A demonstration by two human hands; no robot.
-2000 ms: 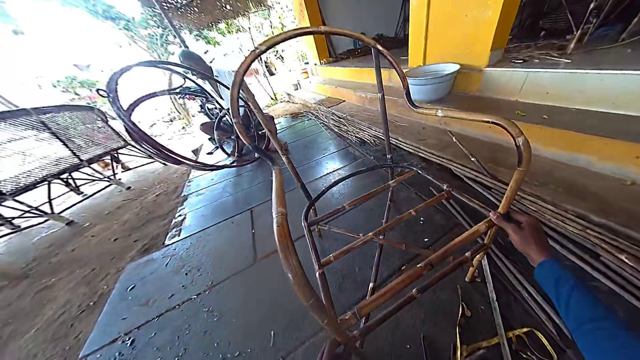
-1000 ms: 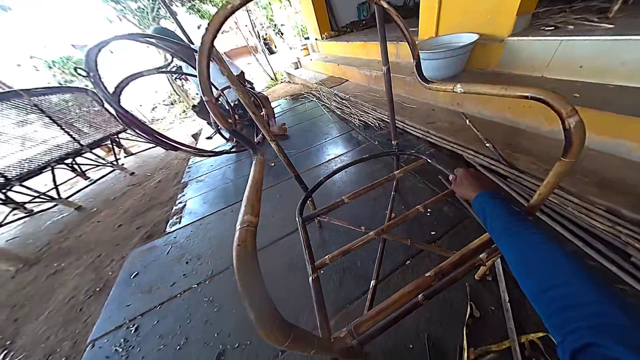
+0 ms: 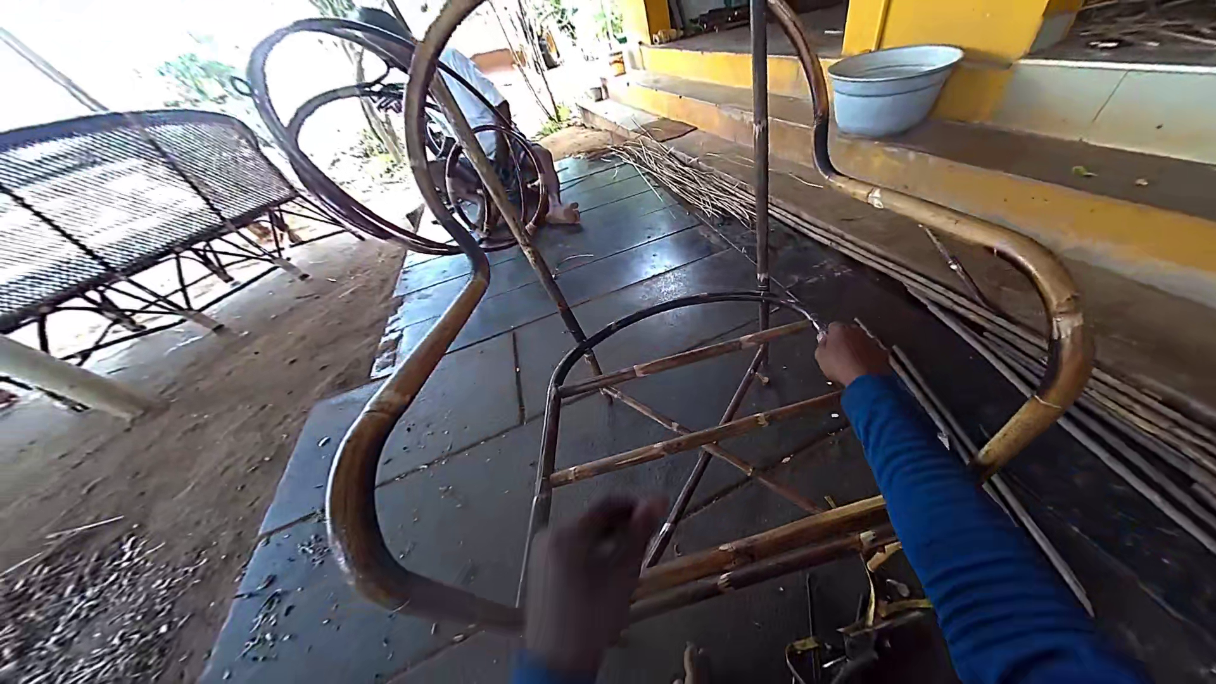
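A cane chair frame (image 3: 408,380) stands before me, its curved back and arm rail looping around a seat of crosswise cane rungs (image 3: 693,442) and a dark bent hoop (image 3: 665,309). My right hand (image 3: 850,353), in a blue sleeve, is closed at the far right part of the seat hoop, on a thin shiny piece whose kind I cannot tell. My left hand (image 3: 594,570) is blurred in front of the near edge of the seat, its fingers curled; whether it holds anything does not show.
Long cane poles (image 3: 997,332) lie along the step at right. A metal tub (image 3: 893,90) sits on the steps. A woven bench (image 3: 133,199) stands at left. Beyond the frame, a person (image 3: 484,123) sits near large cane coils (image 3: 313,171). Yellow strips lie at the lower right.
My right hand has left the right arm rail, where it was two seconds ago, for the far right of the seat hoop. My left hand has come into view.
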